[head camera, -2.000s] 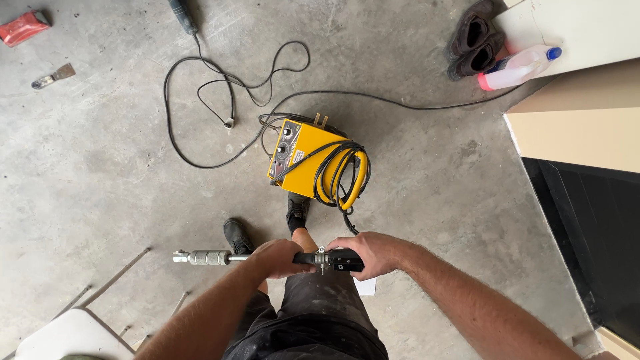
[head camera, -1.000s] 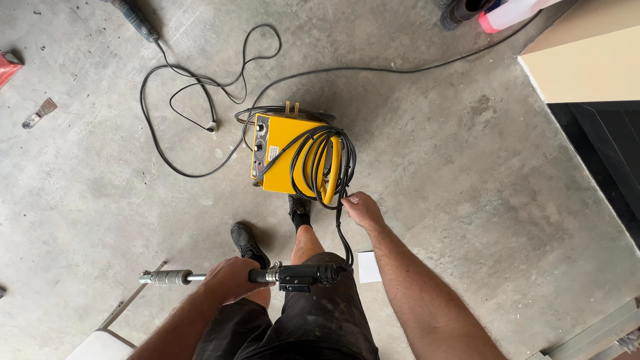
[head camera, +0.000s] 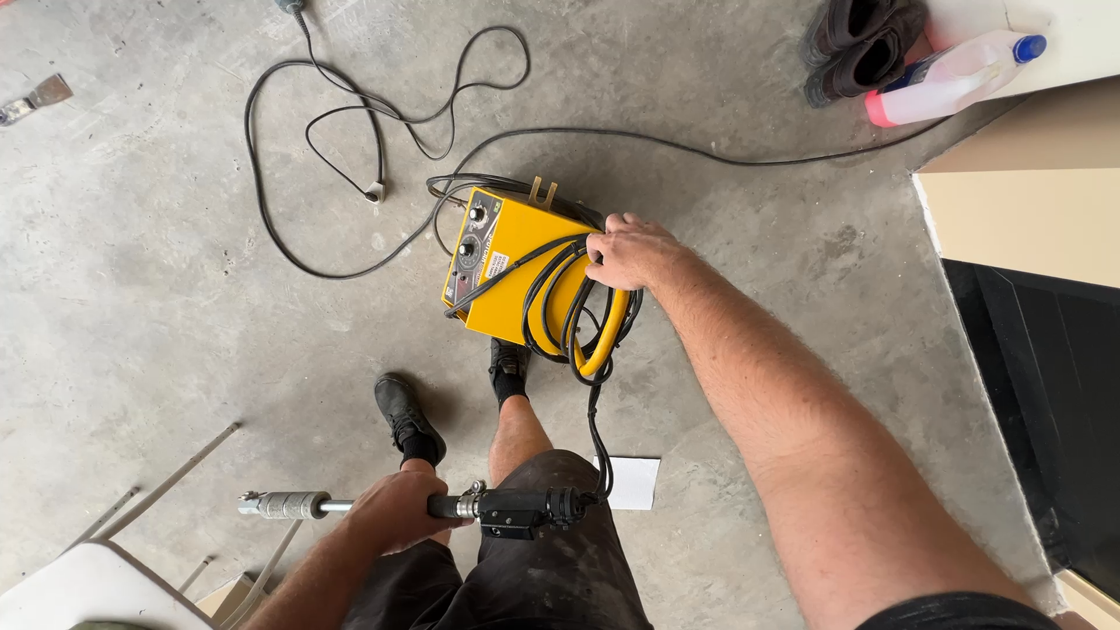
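Note:
My left hand (head camera: 404,512) is closed around the black sleeve of a slide-hammer-type tool (head camera: 516,509), held level across my thighs; its ribbed metal weight points left. A black cable runs from the tool's right end up to a yellow welder-like machine (head camera: 516,262) on the floor, with knobs on its dark panel. Black cable (head camera: 547,302) lies coiled over the machine and around its yellow tubular handle (head camera: 604,341). My right hand (head camera: 634,252) rests with curled fingers on the coil at the handle's upper end; its fingertips are partly hidden, so whether it grips cable or handle is unclear.
A black cord with a plug (head camera: 374,191) loops over the concrete floor. A scraper (head camera: 35,98) lies at the upper left. Boots (head camera: 862,48) and a plastic bottle (head camera: 954,74) are at the upper right. White paper (head camera: 634,483) lies beside my knee, a white seat (head camera: 96,595) at the lower left.
My right hand has left the tool and moved up, past the handle's lower end, to its upper end. My left hand has kept hold of the tool.

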